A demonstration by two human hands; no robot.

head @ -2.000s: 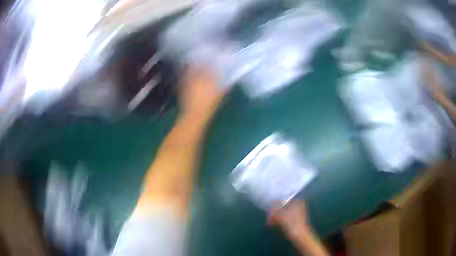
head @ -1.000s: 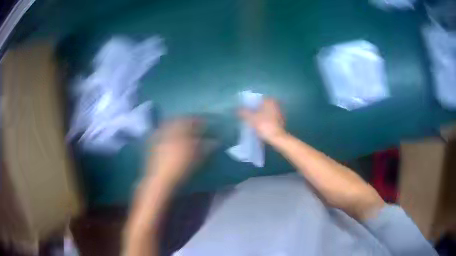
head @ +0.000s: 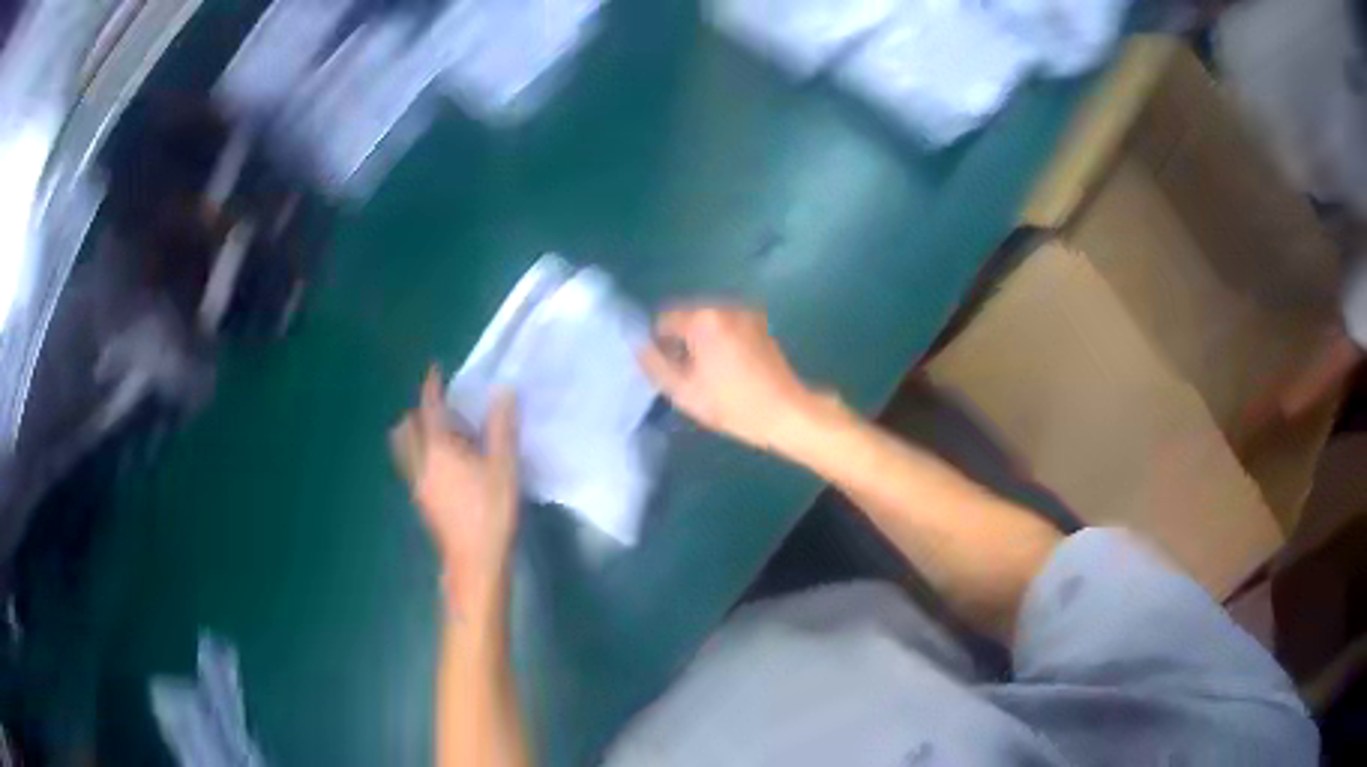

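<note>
A white, squarish tray or packet (head: 577, 382), its contents too blurred to tell, lies on the dark green bench between my hands. Part of it on the lower right looks like a white sleeve end. My left hand (head: 465, 472) is at its lower left edge with thumb and fingers on the rim. My right hand (head: 720, 367) is at its right edge with the fingers curled against it. Both hands are bare.
White packets lie at the far side (head: 450, 60) and upper right (head: 930, 60) of the green bench (head: 330, 555). White sleeves (head: 210, 712) show at lower left. An open brown carton (head: 1109, 405) stands at right. Dark items line the left edge.
The view has turned right, bringing the open carton in. Both hands are now at a squarish white packet, where my right hand was on a narrow white sleeve and my left hand was apart.
</note>
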